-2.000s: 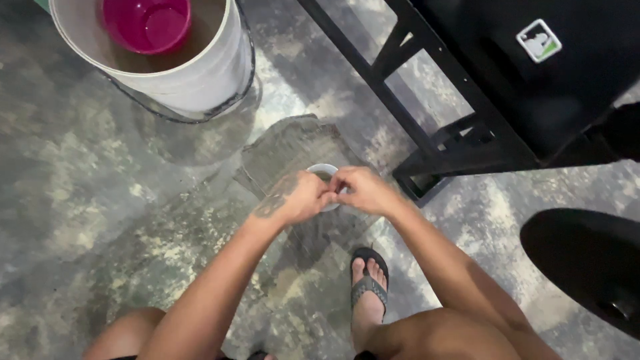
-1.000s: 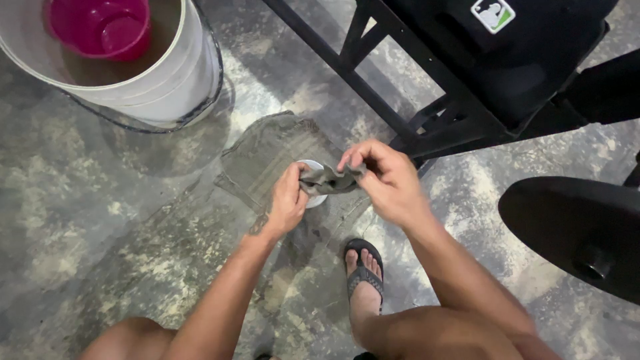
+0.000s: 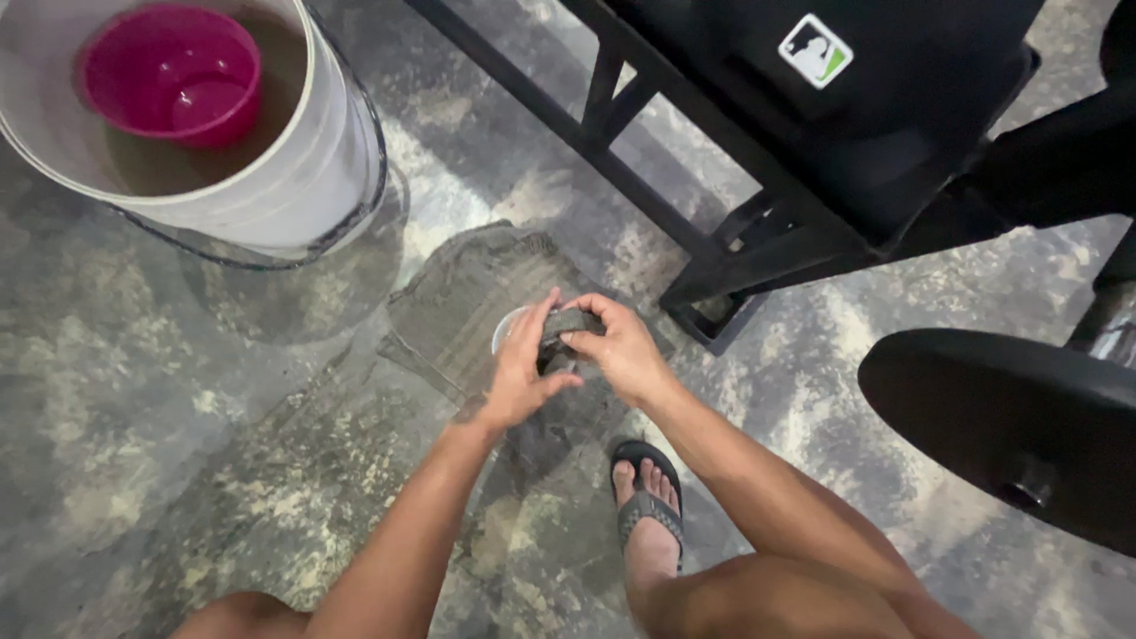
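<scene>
Between both hands is a wet grey cloth [image 3: 572, 327], bunched up. My right hand [image 3: 621, 351] pinches it between thumb and fingers. My left hand [image 3: 525, 364] is beside it with thumb and fingers spread around its left side; how firmly it touches the cloth is hard to tell. Partly hidden behind my left hand, a small white round container [image 3: 504, 330] shows only its rim. Under the hands a larger wet grey-brown cloth [image 3: 470, 284] lies spread on the mottled concrete floor.
At the upper left stands a white plastic bucket [image 3: 333, 151] of murky water, with a magenta plastic bowl [image 3: 177, 80] in it. A black metal frame [image 3: 550, 115] is at the upper right, beside a black round disc [image 3: 985, 426]. My sandalled foot [image 3: 648, 497] is below the hands.
The small cloth was stretched between both hands one second ago and is now bunched. My left hand has opened out around it. The view has shifted somewhat.
</scene>
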